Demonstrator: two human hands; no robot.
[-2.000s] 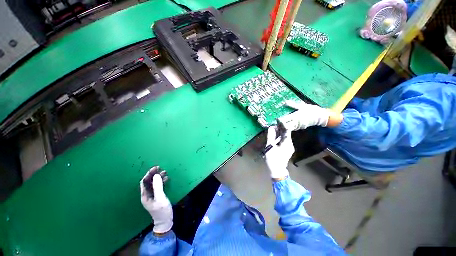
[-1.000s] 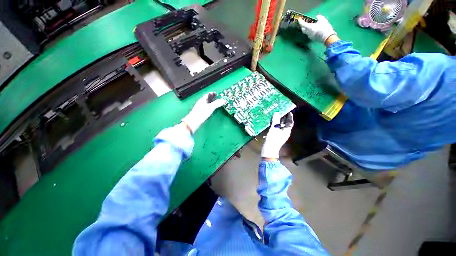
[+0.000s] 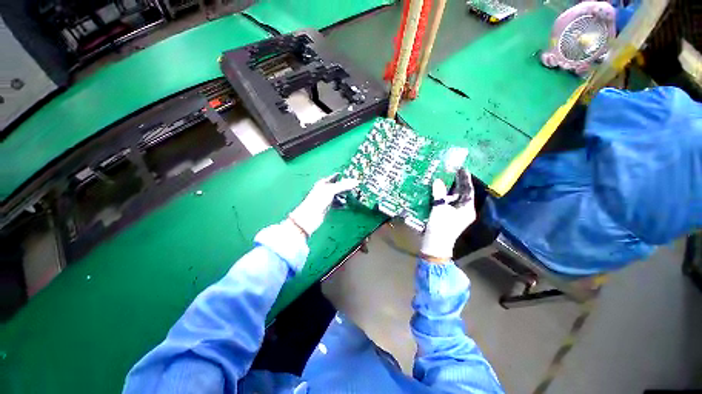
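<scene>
A green circuit board [image 3: 400, 171] with rows of silvery joints faces up, held tilted over the right end of the green bench mat. My left hand [image 3: 319, 204], in a white glove with dark fingertips, holds its left edge. My right hand [image 3: 450, 215], gloved the same way, holds its right edge, thumb on the top face. A slim dark thing lies along the right fingers; I cannot tell what it is. The fingers under the board are hidden.
Stacked black carriers [image 3: 308, 92] stand behind the board. The conveyor track [image 3: 154, 165] runs to the left. Tan poles [image 3: 406, 61] with red wrapping rise behind. A person in a blue smock [image 3: 569, 200] is at the right bench, with a pinkish fan [image 3: 583, 37] and another board [image 3: 493, 10].
The left hand came from the bench front to the board. Both hands now hold it, and it has tilted and turned since a second ago. The other person's gloved hand has left the view.
</scene>
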